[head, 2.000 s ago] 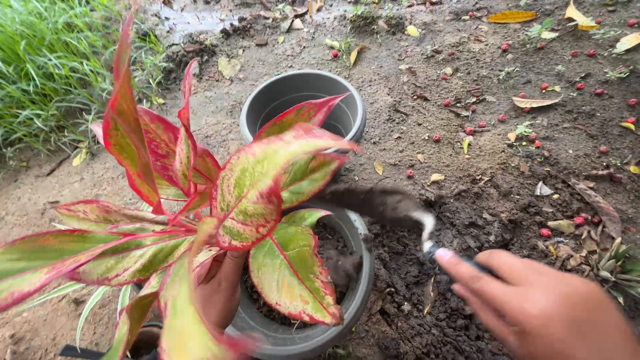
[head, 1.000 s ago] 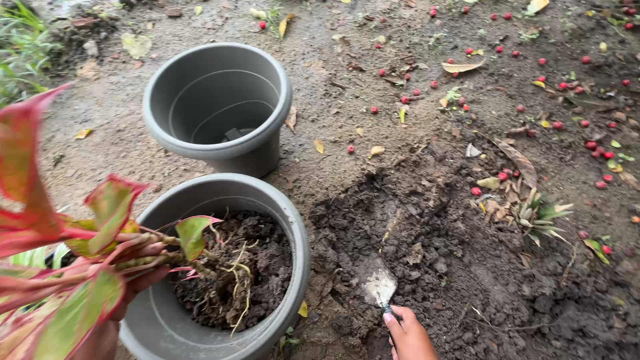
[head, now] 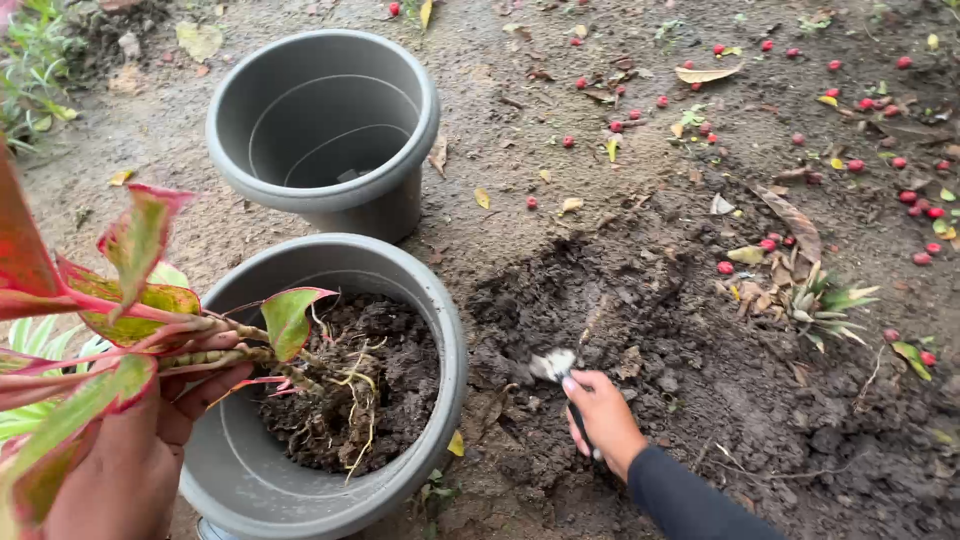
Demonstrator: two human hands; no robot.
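My left hand (head: 139,442) grips the stems of a plant with red-edged green leaves (head: 154,300), an aglaonema by its look, tilted over the near grey plastic pot (head: 450,352). Its pale roots (head: 364,405) lie on dark soil (head: 307,427) inside that pot. To the right, my right hand (head: 604,420) is closed around the dark handle of a hand trowel (head: 555,365). The trowel's blade is partly sunk in loose dark soil on the ground, and its tip is hidden.
Behind the near pot stands a second grey pot (head: 322,191) with a small fragment at its bottom. Red berries (head: 724,268), dry leaves (head: 791,217) and a small spiky plant (head: 825,304) lie or grow at the right. Grass (head: 37,71) is at the upper left.
Two seconds ago the trowel was above the near pot's rim; now it is in the ground soil to the right. The plant has gone from upright to tilted left. The view has shifted.
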